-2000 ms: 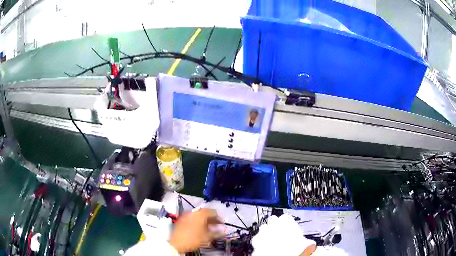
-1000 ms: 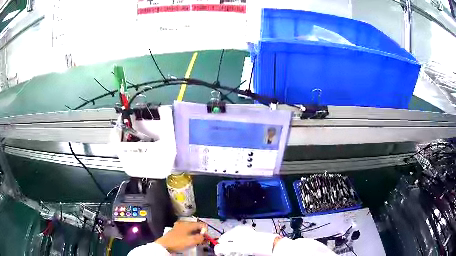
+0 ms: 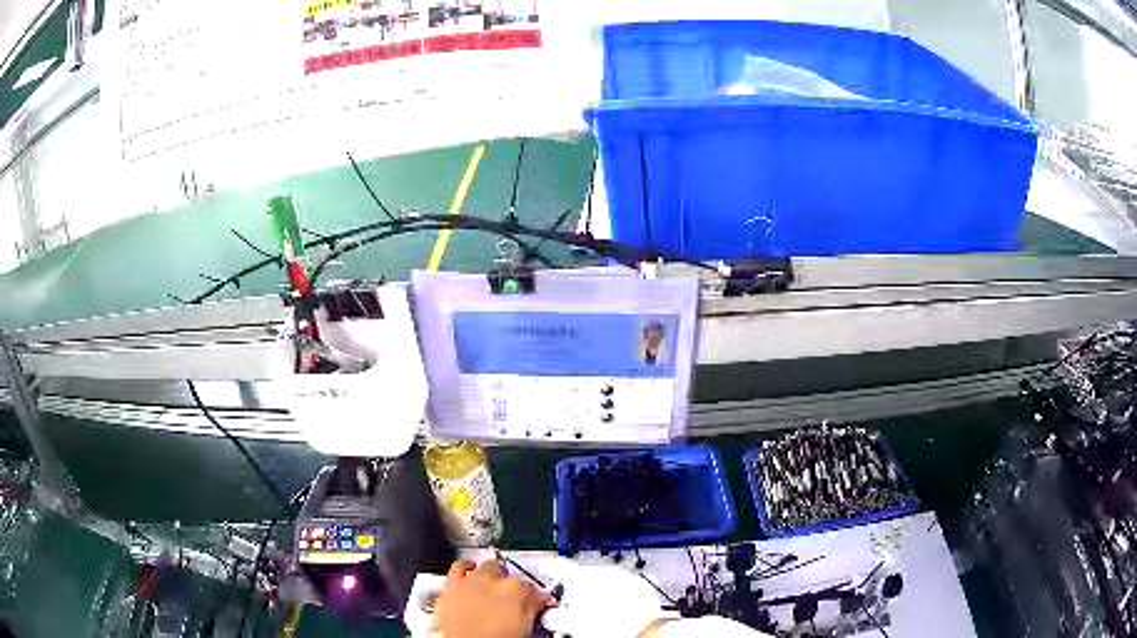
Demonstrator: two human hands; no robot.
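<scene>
My left hand (image 3: 484, 601), bare, is at the bottom centre over the white box holder (image 3: 422, 596). Its fingers are bent and a small red piece shows at its fingertips; what it grips is hidden. My right hand (image 3: 607, 598), in a white glove, is beside it, almost touching; its fingers and anything in them are hidden. Black leads with small black square parts (image 3: 741, 561) lie on the white work surface (image 3: 929, 567) to the right. The left blue tray (image 3: 707, 496) holds small black parts. The right blue tray (image 3: 829, 476) holds silvery slim pieces.
A black machine (image 3: 374, 530) with coloured buttons and a yellow-topped can (image 3: 463, 494) stand left. A white hanging bin (image 3: 355, 399) and an instruction sheet (image 3: 564, 361) hang from the rail. A large blue crate (image 3: 817, 175) is above. Dark cable bundles hang at both sides.
The view has shifted. My hands were apart two seconds ago, then came together around a red part; now my left hand covers more of the white holder and less red shows.
</scene>
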